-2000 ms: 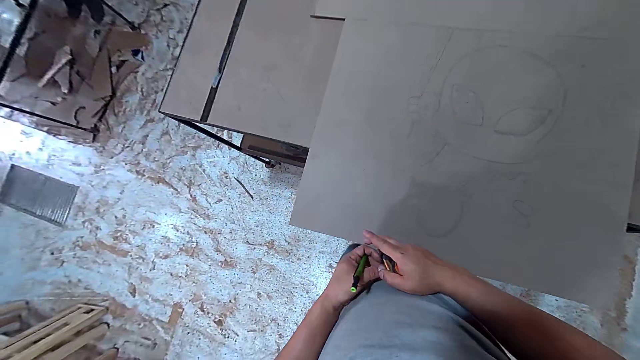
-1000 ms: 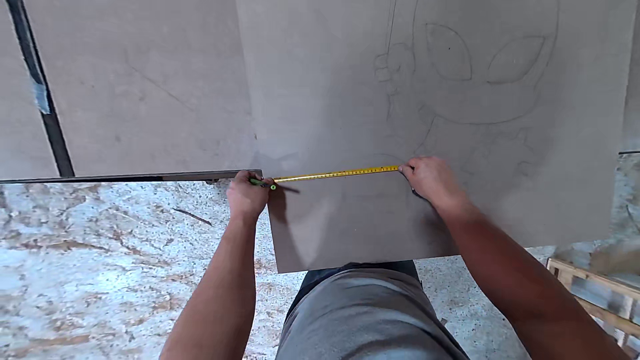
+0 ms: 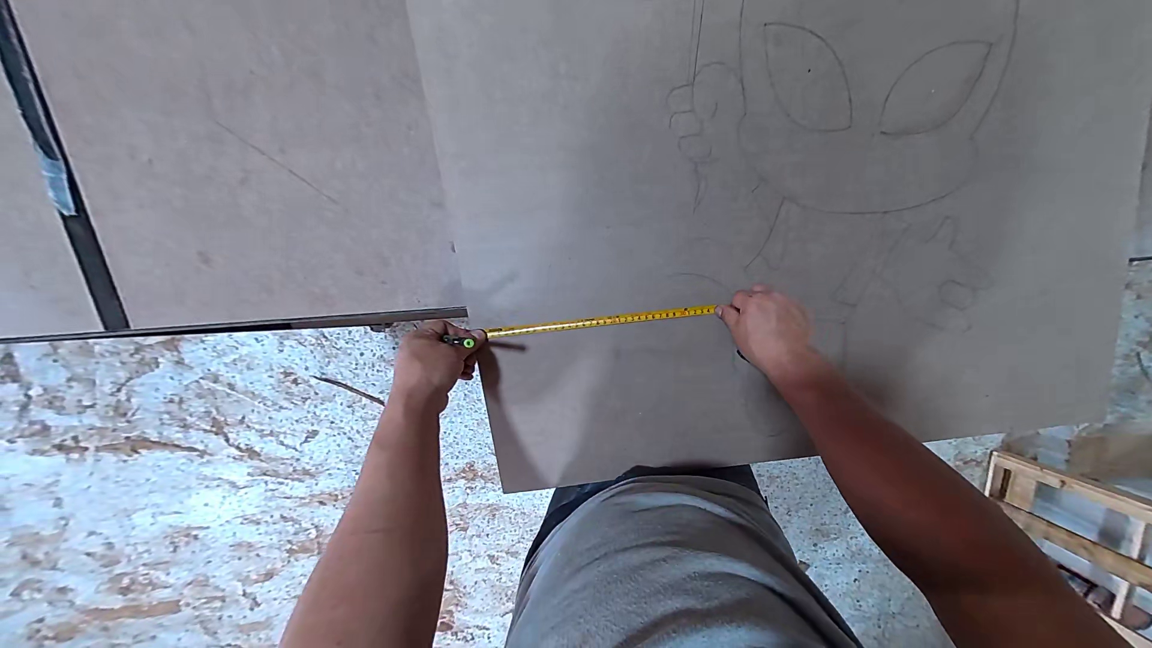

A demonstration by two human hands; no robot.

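Note:
A yellow tape measure blade stretches nearly level over a large brown board. My left hand pinches the blade's left end at the board's left edge, with a dark marker with a green tip between the same fingers. At the blade's right end my right hand grips the tape, its case mostly hidden under the palm. Above and right of that hand, a pencil drawing of a masked cartoon figure covers the board.
Another brown panel with a dark metal edge lies at upper left, meeting the drawn board. A black strip with tape on it crosses the panels. The speckled floor shows below. A wooden crate or frame stands at lower right.
Two seconds ago my hands were together near my lap, without a blade drawn out. Now they are apart with the tape stretched between them over the board. The view has shifted closer to the board.

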